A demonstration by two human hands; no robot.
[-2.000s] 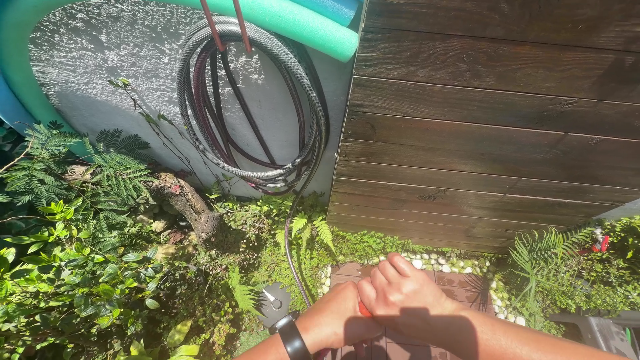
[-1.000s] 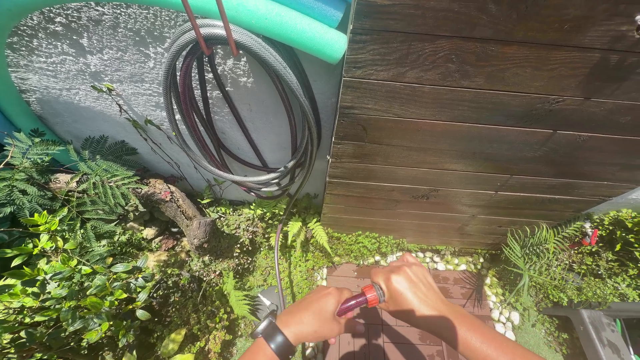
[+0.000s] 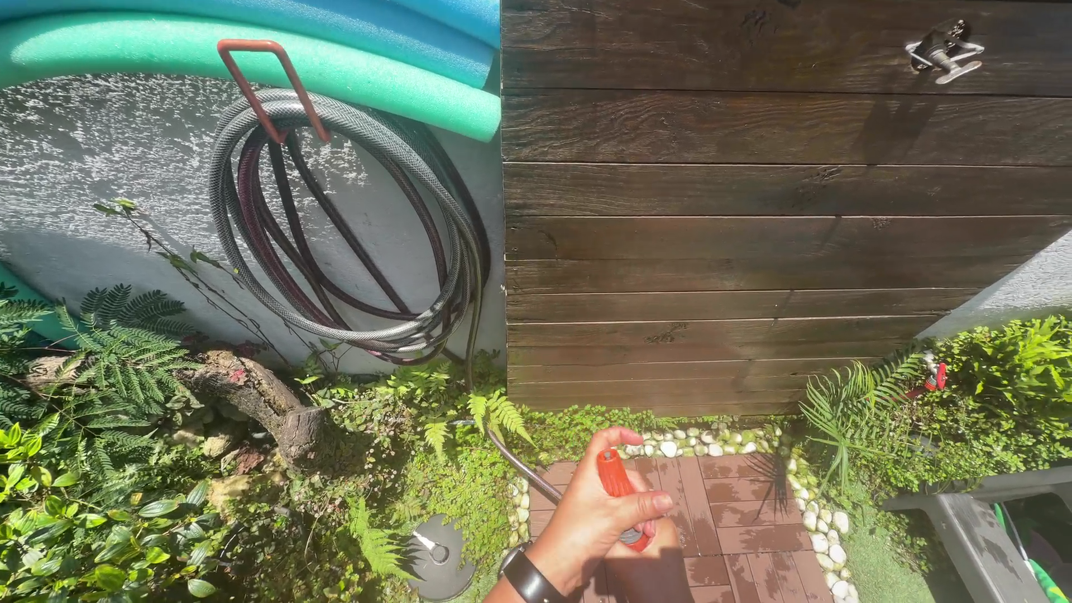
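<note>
My left hand (image 3: 586, 511), with a black watch on its wrist, is closed around an orange hose nozzle (image 3: 615, 473), which points up and slightly left. Below the nozzle, a grey and red-orange fitting (image 3: 634, 538) shows beside the left thumb. My right hand (image 3: 657, 544) is low in the view, behind and below the left one; its fingers are mostly hidden, so its grip cannot be made out. A dark hose (image 3: 523, 467) runs down from the coil to behind my left hand. The coiled grey and dark hoses (image 3: 335, 332) hang on a red-brown metal hook (image 3: 251, 46).
A dark wooden plank wall (image 3: 712, 239) bears a metal tap (image 3: 942, 54). Green and blue foam tubes (image 3: 402, 79) lie above the coil. White pebbles (image 3: 825, 536) edge the brown deck tiles (image 3: 745, 502). A cut log (image 3: 268, 398), ferns and a grey plastic object (image 3: 980, 536) surround this.
The hands were side by side over the tiles, with a dark red hose end and orange fitting between them. Now the left hand holds the orange nozzle upright, the right hand lower behind it.
</note>
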